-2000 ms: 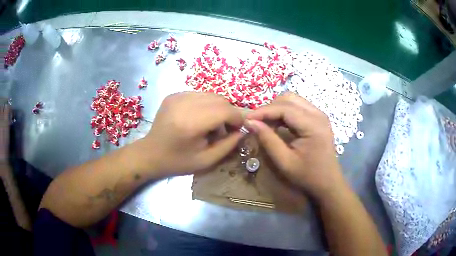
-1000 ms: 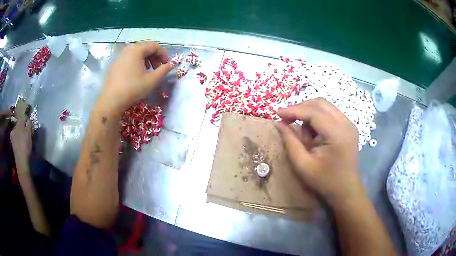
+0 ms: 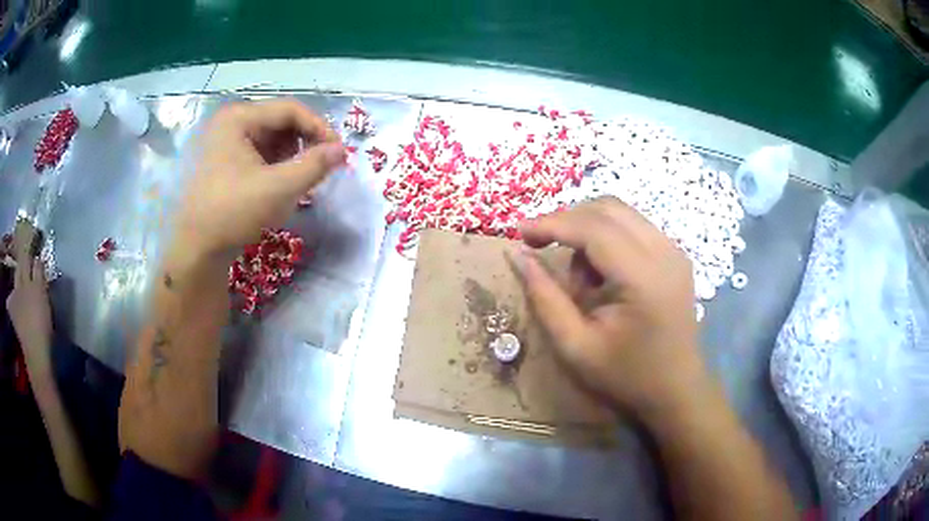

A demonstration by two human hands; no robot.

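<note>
My left hand (image 3: 250, 173) is raised over the bench left of the cardboard pad (image 3: 440, 305), thumb and forefinger close together. A small red bit shows at its fingertips; whether they hold it is unclear. My right hand (image 3: 621, 305) is over the pad's right side, thumb and forefinger nearly meeting; anything between them is too small to tell. A small round white cap (image 3: 505, 348) stands on the stained pad. A large loose pile of red-and-white parts (image 3: 479, 183) lies behind the pad. White rings (image 3: 672, 193) lie right of it.
A smaller red-and-white heap (image 3: 267, 267) lies below my left hand. Thin sticks (image 3: 511, 424) lie at the pad's near edge. A translucent cup (image 3: 764, 178) stands at the far right. A clear bag of white rings (image 3: 845, 377) is at right. Another person's arm (image 3: 39, 326) is at far left.
My hands were together over the pad, then parted; my left hand went to the small pieces at the far left and now sits slightly lower. The view has shifted slightly.
</note>
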